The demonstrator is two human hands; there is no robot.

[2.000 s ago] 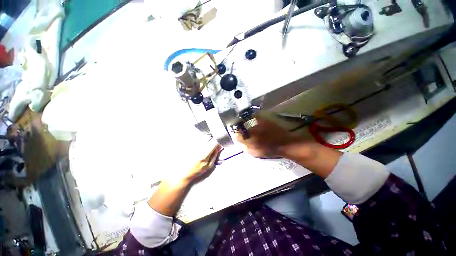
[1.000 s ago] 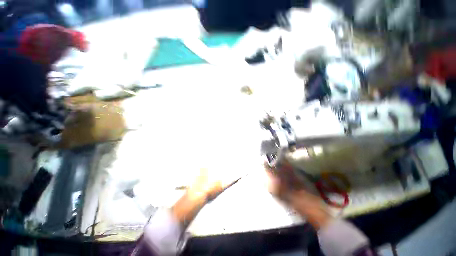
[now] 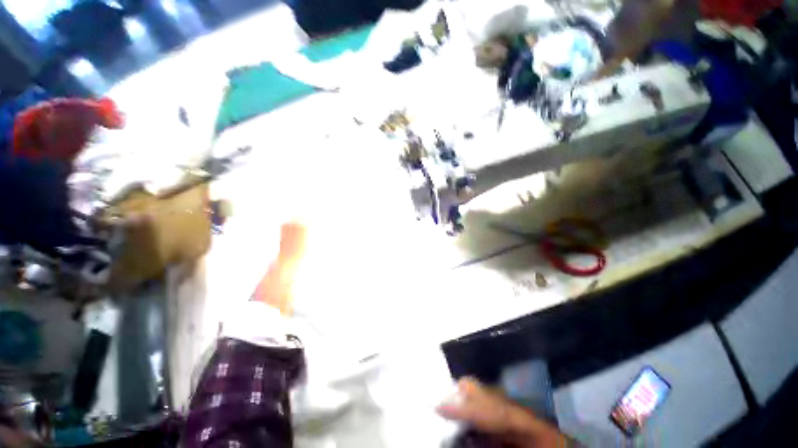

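Observation:
White cloth [image 3: 350, 262], overexposed, spreads over the table and hangs over its front edge toward the lap. My left hand [image 3: 287, 258] lies on or in the cloth left of the machine; glare washes out its fingers. My right hand [image 3: 486, 411] is low in front of the table edge, fingertips at the hanging cloth; whether it grips is unclear. The sewing machine [image 3: 577, 127] stands at the upper right, its needle area left of the scissors. The scissors [image 3: 573, 247], with one red and one yellow loop, lie on the bed.
A lit smartphone [image 3: 641, 401] lies on a pale surface at lower right. Brown cardboard [image 3: 162, 232] is on the left. A person in red headwear [image 3: 61, 127] is at the far left. A green sheet [image 3: 267, 92] lies at the far side.
The view has shifted. My right hand has left the needle area and moved down to the front edge. My left hand has moved away from the needle to the left. Cloth now hangs over the front edge.

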